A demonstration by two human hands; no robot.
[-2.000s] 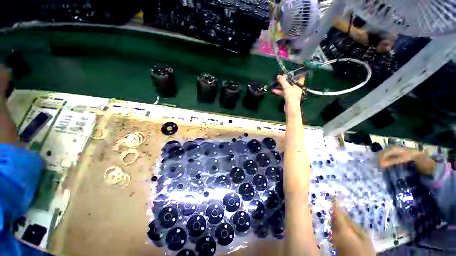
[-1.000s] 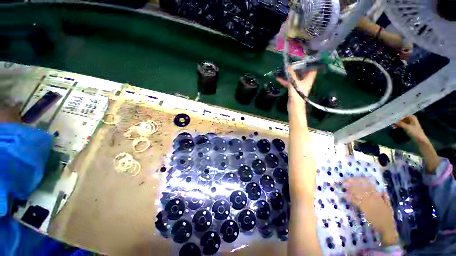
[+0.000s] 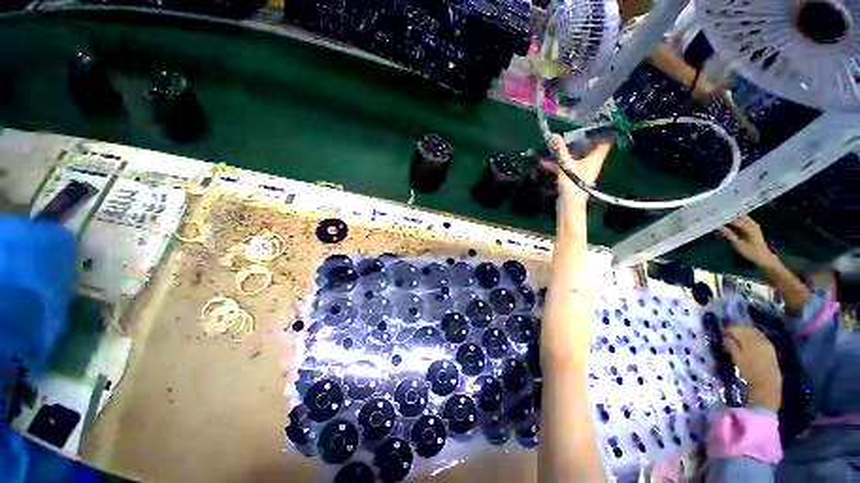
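Note:
My right hand (image 3: 582, 165) reaches over the green belt and is closed around a dark power screwdriver (image 3: 592, 140) with a green rear fitting. Its tip end is hard to make out beside the black cylindrical units. One unit (image 3: 431, 162) stands upright left of my hand, and another (image 3: 501, 180) stands closer to it. A further unit at my fingers is partly hidden. The clear blister tray (image 3: 363, 360) lies on the board left of my forearm, with glossy black discs (image 3: 376, 418) in many pockets. My left hand is not in view.
A loose black disc (image 3: 331, 230) and cream rings (image 3: 254, 278) lie on the tan board (image 3: 189, 406). Two more units stand far left on the belt (image 3: 283, 123). A pale hose (image 3: 737, 156) loops near a slanted post (image 3: 698, 208) and fans. A neighbour's hands are at right, a blue sleeve at left.
The black units have shifted right along the belt, and two more have appeared at far left. My right hand stays over the belt with the tool. The neighbour's hands at right have moved.

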